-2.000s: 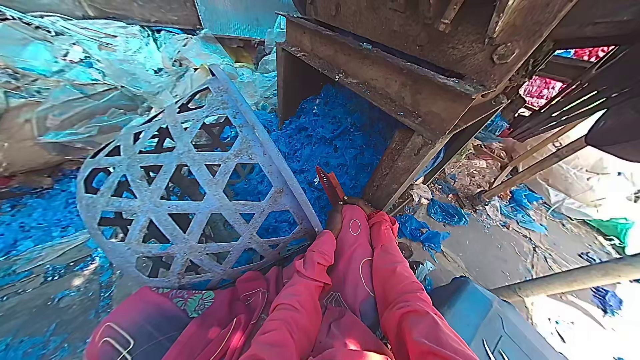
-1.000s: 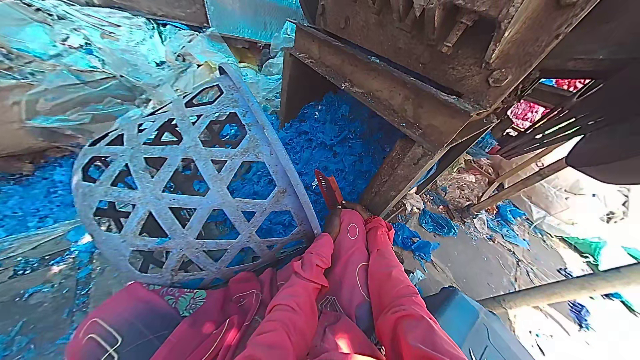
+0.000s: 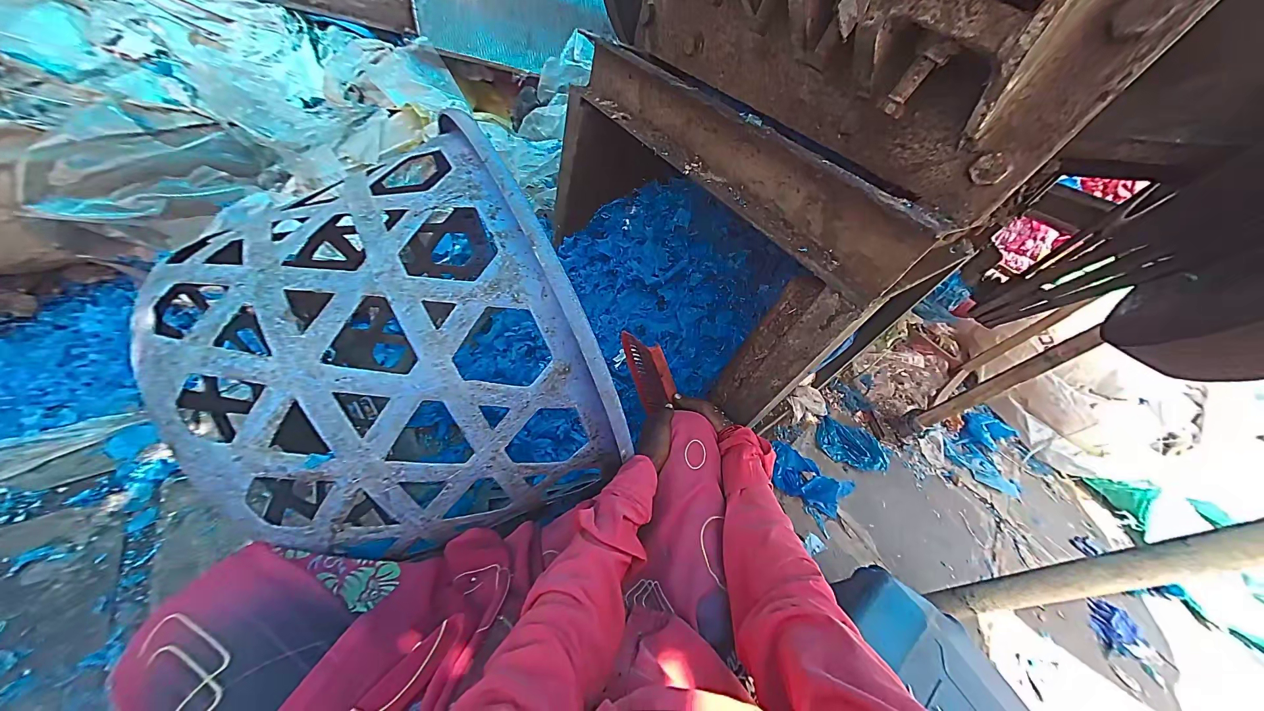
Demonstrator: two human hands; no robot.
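Observation:
A red plastic tool or piece with slots (image 3: pixel 649 373) points into a heap of blue shredded plastic (image 3: pixel 671 267) inside a rusty metal chute. My left hand (image 3: pixel 654 434) is at its near end, partly hidden by the sleeve and knee. My right hand (image 3: pixel 703 410) lies close beside it, mostly behind the knee; its fingers are hard to see. To the left, a grey plastic lattice basket (image 3: pixel 425 341) lies tipped on its side, its rim beside my left hand and its mouth toward the blue shreds.
The rusty metal machine frame (image 3: pixel 790 188) stands above and right of my hands. Clear plastic sheeting (image 3: pixel 148 148) is piled at upper left. A pole (image 3: pixel 1106 573) and a blue-grey container (image 3: pixel 918 642) are at lower right. Blue plastic scraps (image 3: pixel 849 444) litter the ground.

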